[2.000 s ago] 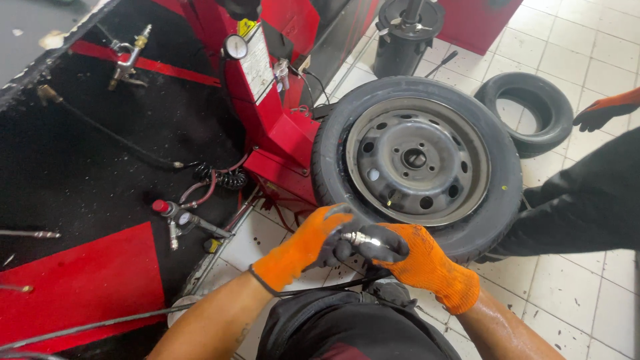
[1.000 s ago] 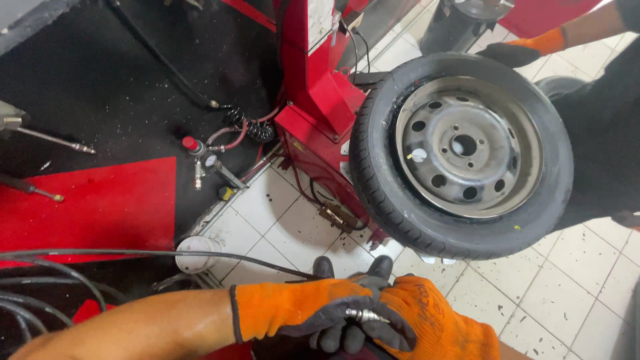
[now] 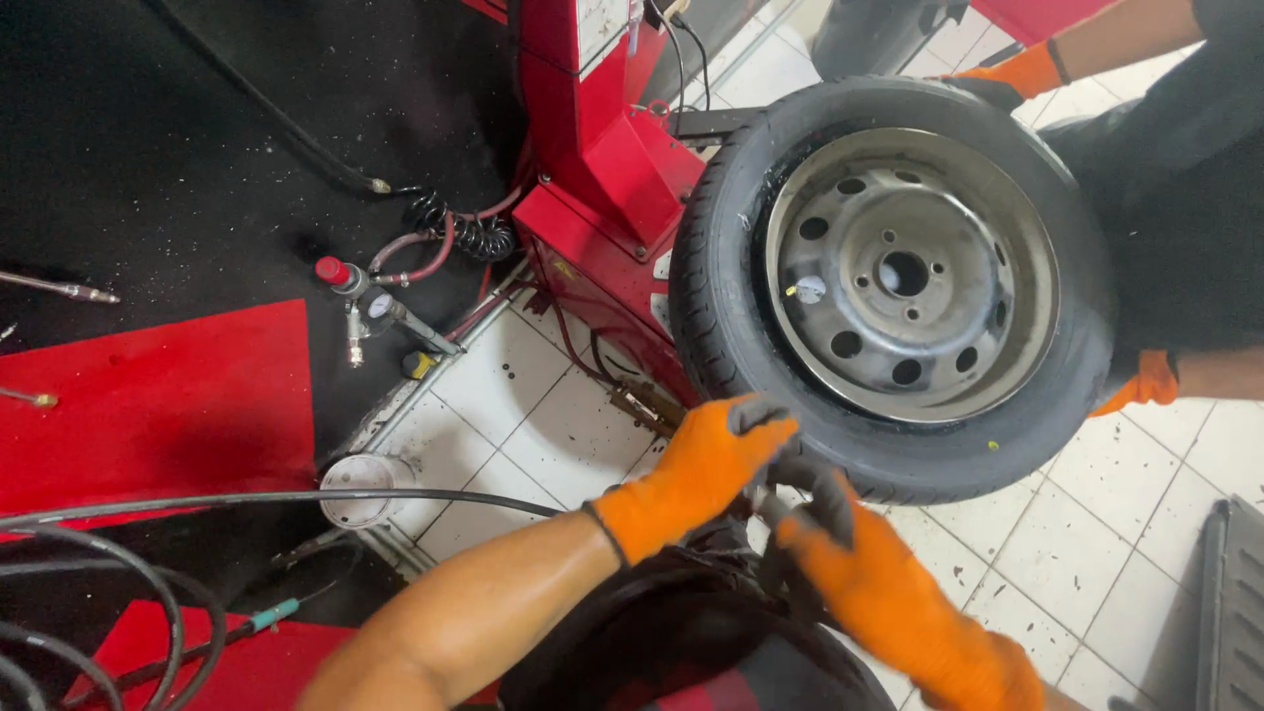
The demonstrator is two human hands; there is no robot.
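Note:
My left hand (image 3: 706,469), in an orange work glove with grey fingertips, is raised just below the tire's lower left edge. Beside it on the right is my right hand (image 3: 854,553), gloved alike, with its fingers curled and blurred. The fingers of both nearly meet; a small dark or metallic thing may be between them, but I cannot tell what it is or which hand has it. A car tire (image 3: 731,326) on a steel wheel rim (image 3: 948,286) lies tilted above my hands. Another person's gloved hands hold the tire at its top and lower right.
A red tire-changing machine (image 3: 632,178) stands left of the tire. An air regulator with a gauge (image 3: 378,304) and coiled hoses are on the black surface. A black hose (image 3: 276,499) crosses toward my left arm. A grey ribbed panel (image 3: 1234,612) is at the lower right.
The other person has taken hold of the wheel, which now lies tilted. My hands, which were together around a small shiny metal piece, have moved slightly apart. The view has shifted.

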